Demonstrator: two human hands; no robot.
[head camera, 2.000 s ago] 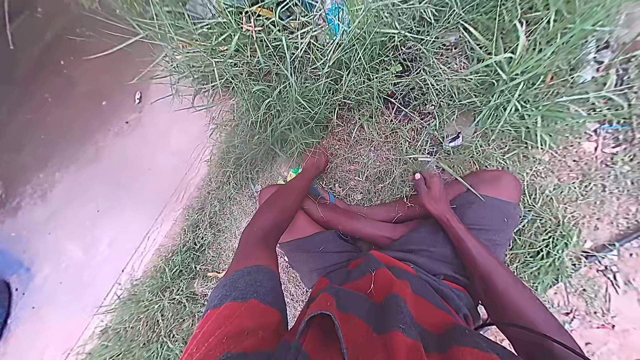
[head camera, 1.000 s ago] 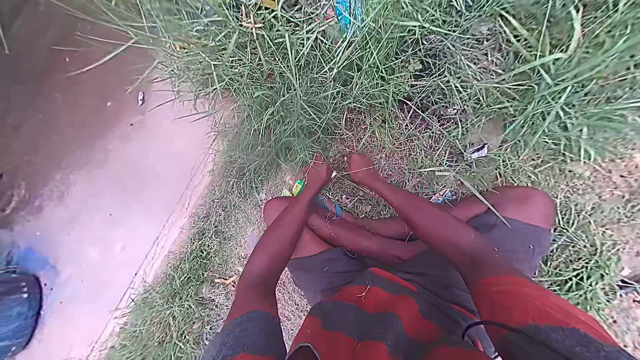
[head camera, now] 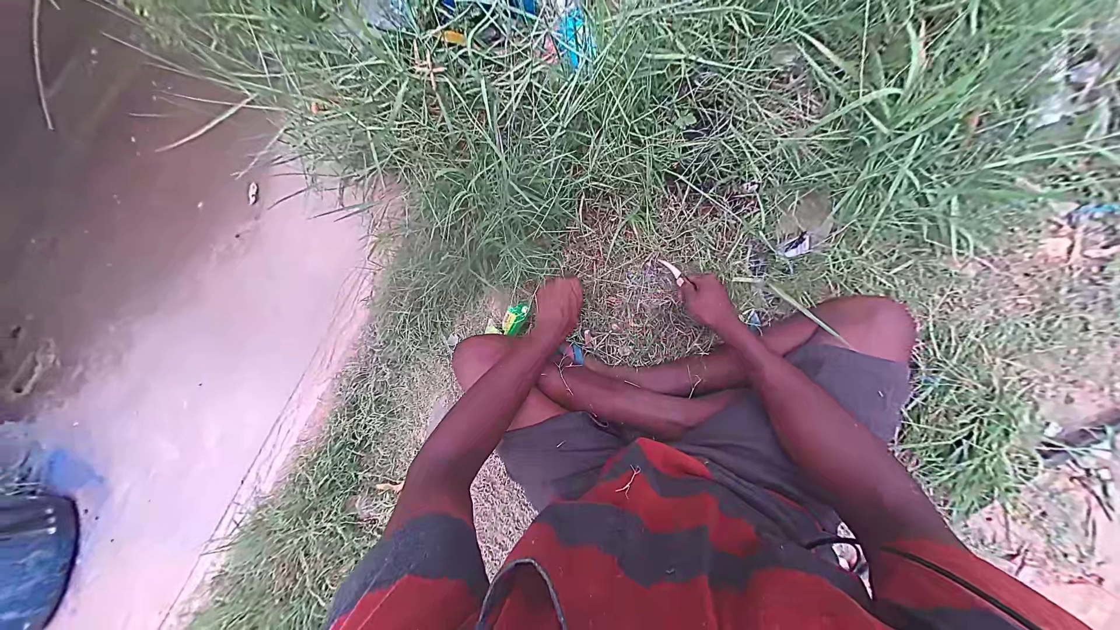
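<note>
My right hand [head camera: 710,302] is closed on a small curved blade [head camera: 674,272], pale and thin, whose tip points up and to the left over short cut grass. Its handle is hidden in the fist. My left hand [head camera: 558,306] is a closed fist at the edge of the taller green grass [head camera: 516,227]; whether any stalks are inside it cannot be made out. A gap of trampled dry grass [head camera: 626,254] lies between both hands. Below them are my crossed legs [head camera: 647,411] in grey shorts.
A green and yellow wrapper [head camera: 514,320] lies beside my left hand. Blue plastic litter [head camera: 575,37] sits in the grass at the top. On the left run a concrete slab [head camera: 210,350] and brown water or wet ground [head camera: 87,105], with a dark blue container [head camera: 35,556] at the lower corner.
One second ago both hands were close together by the grass; now my right hand has moved away to the right, and the blade shows in it.
</note>
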